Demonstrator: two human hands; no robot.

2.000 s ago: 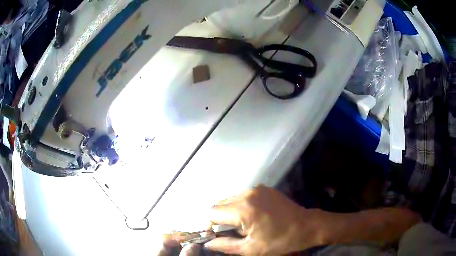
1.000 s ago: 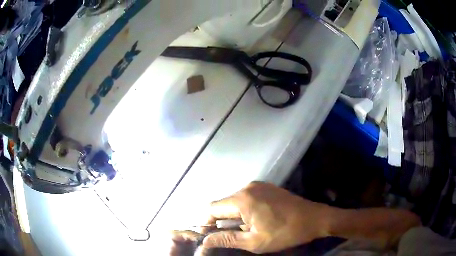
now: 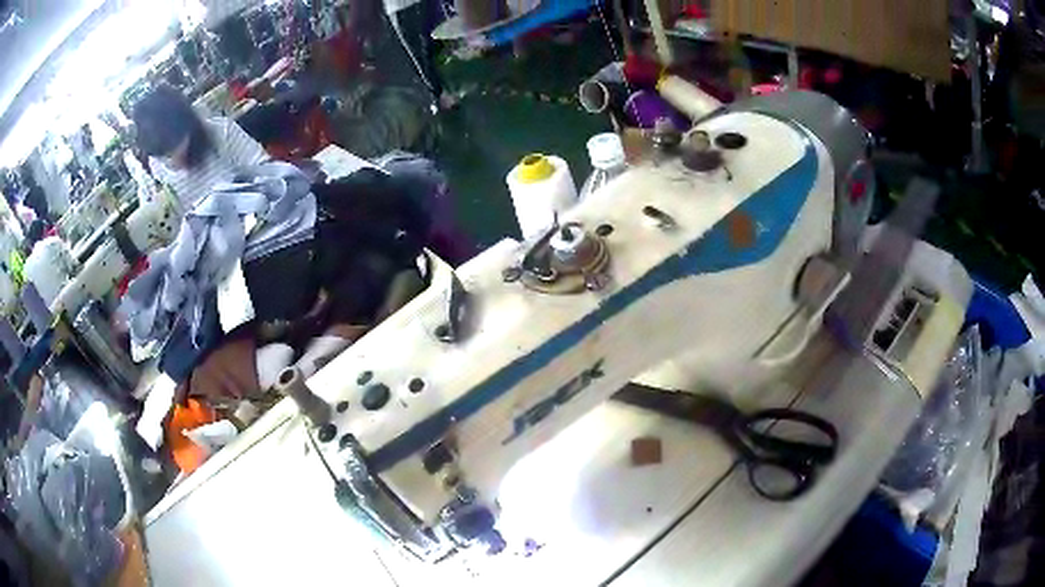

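No hand is in the picture now. The white sewing machine (image 3: 676, 269) with a blue stripe and JACK lettering fills the middle. Its needle area (image 3: 464, 522) is at the lower left of the head, beside bright lamp glare; details there cannot be made out. Black shears (image 3: 779, 441) lie on the bed, blades partly behind the machine arm and loop handles to the right. A small brown square patch (image 3: 646, 451) is on the bed left of the handles.
A yellow-topped thread cone (image 3: 541, 195) and a clear bottle (image 3: 604, 161) stand behind the machine. A blue bin (image 3: 888, 545) with clear plastic (image 3: 940, 419) and white strips (image 3: 983, 493) is at right. Grey and dark garments (image 3: 246, 258) are heaped at left, near a person (image 3: 189, 143).
The view has swung up and away from the bed, showing the whole machine head and factory floor. The right hand, earlier at the bed's front edge with a small piece, is out of the picture.
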